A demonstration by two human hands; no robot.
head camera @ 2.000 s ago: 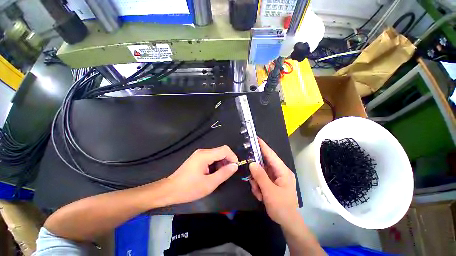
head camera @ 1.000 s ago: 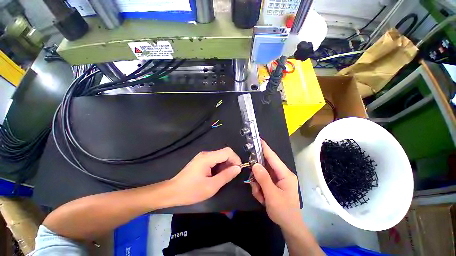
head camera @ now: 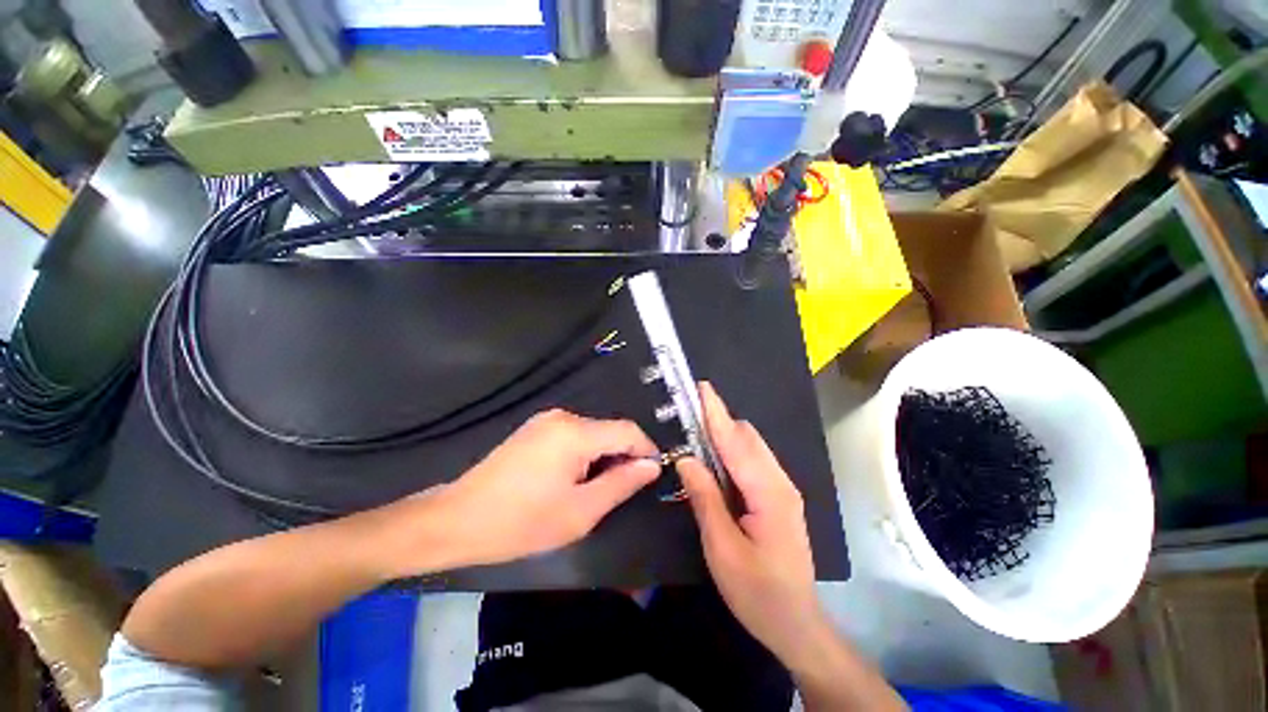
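My right hand (head camera: 752, 508) holds the lower end of a silver loading bar (head camera: 656, 317), which slants up and to the left over the black mat. Small round connector pieces (head camera: 665, 413) sit along the bar's left side. My left hand (head camera: 556, 484) pinches a cable end with thin coloured wires (head camera: 670, 456) at the bar's edge. The fingers partly hide the contact. Black cables (head camera: 341, 445) loop over the mat at left, and two of their ends with bare coloured wires (head camera: 609, 341) lie left of the bar.
The press's pale green crossbeam (head camera: 556, 128) spans the back above a plate with holes (head camera: 591, 209). A yellow box (head camera: 851, 264) is at the mat's back right corner. A white tub (head camera: 1099, 480) with black scrap stands at right. More cables (head camera: 70, 403) lie on the left side table.
The far end of the bar has swung left, so the bar slants more. Both hands stay close together at its near end, with the wires still pinched.
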